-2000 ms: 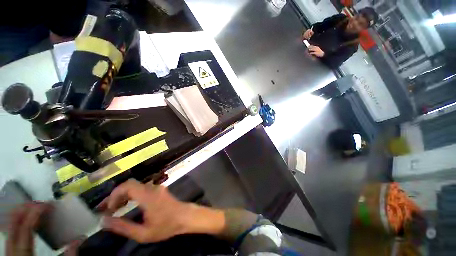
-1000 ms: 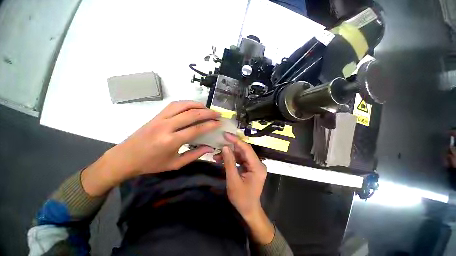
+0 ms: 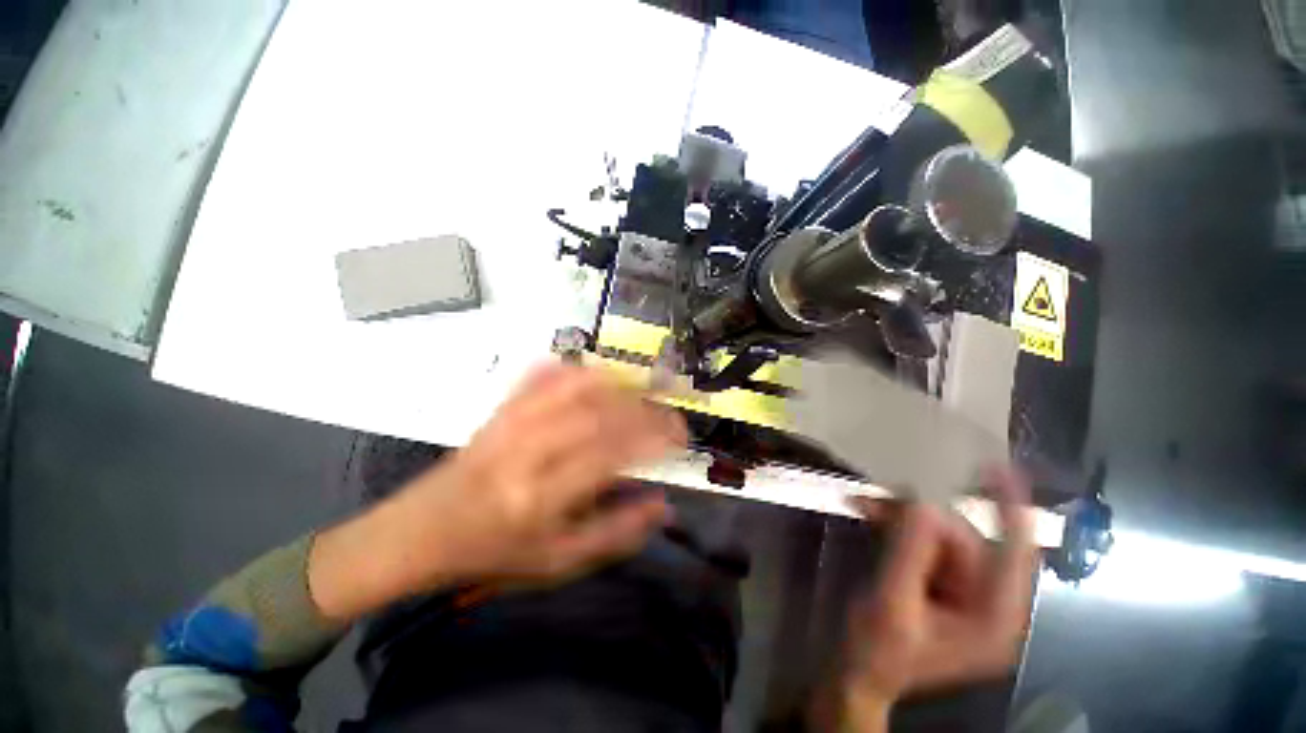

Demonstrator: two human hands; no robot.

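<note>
A grey-beige work piece (image 3: 891, 427), blurred by motion, is at my right hand (image 3: 957, 573), over the machine bed in front of the right stack (image 3: 980, 375). My right hand grips its near right edge. My left hand (image 3: 559, 465) is blurred at the table's front edge, just left of and below the machine head (image 3: 685, 287); its fingers are bent, and I cannot tell if it holds anything. The left stack (image 3: 410, 278) lies neatly on the white table (image 3: 358, 143).
The cylindrical upper part (image 3: 845, 265) rises right of the head. The machine arm (image 3: 931, 136) with yellow tape slants away at the back right. A warning label (image 3: 1041, 304) and a blue clamp (image 3: 1084, 541) are at the right end.
My right hand has moved right with the work piece, away from the machine head and my left hand. My left hand has moved slightly right and towards me.
</note>
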